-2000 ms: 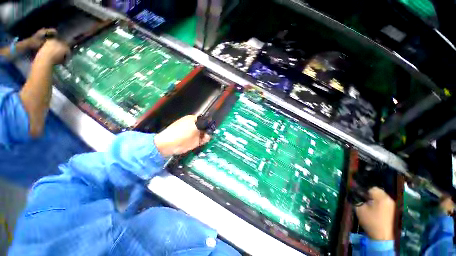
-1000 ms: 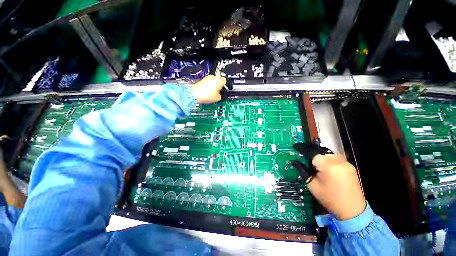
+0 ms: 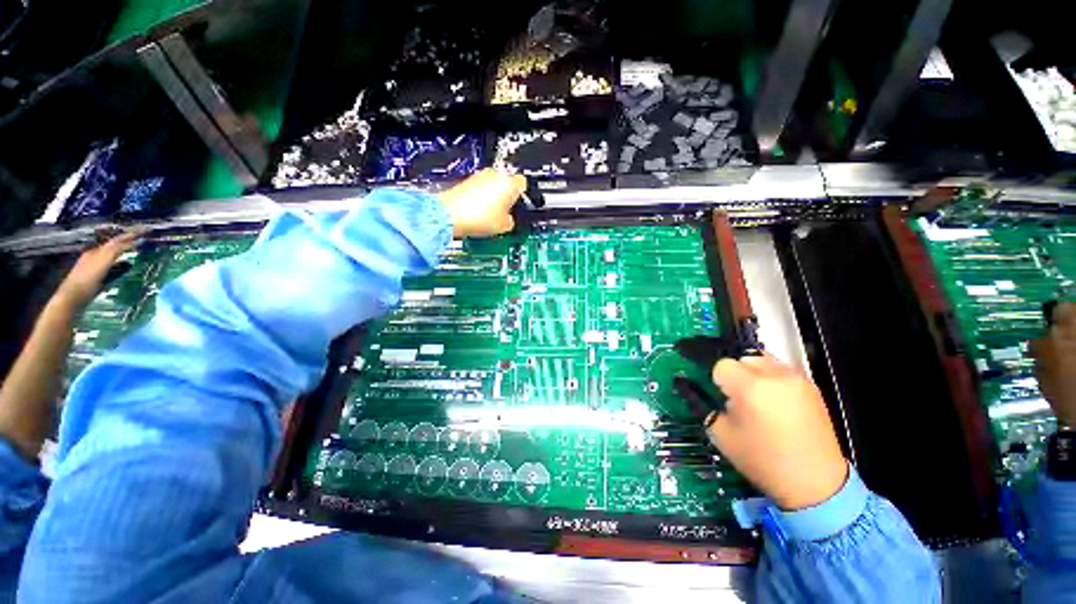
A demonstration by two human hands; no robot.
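A green printed circuit board (image 3: 454,354) lies in a black carrier (image 3: 472,527) in front of me. It has white outlines and rows of large printed circles along its near edge. My left hand (image 3: 486,203) is over the board's far edge, below the bins, with a black covering at the fingertips; whether it holds anything cannot be told. My right hand (image 3: 773,425) is over the board's right part, palm down. Its black-covered thumb and finger are apart, with nothing visible between them.
Bins behind the rail (image 3: 661,195) hold white pieces (image 3: 325,153), blue pieces (image 3: 425,156), yellow-tan pieces (image 3: 531,83) and grey blocks (image 3: 678,124). More boards lie left and right (image 3: 1015,295). Another person's arm (image 3: 53,325) is at left, another hand (image 3: 1058,354) at right.
The view swung right, then shifted slightly. My left hand moved from the board's left side to its far edge; my right hand came over the board's right part. A neighbour's arm reappeared at left.
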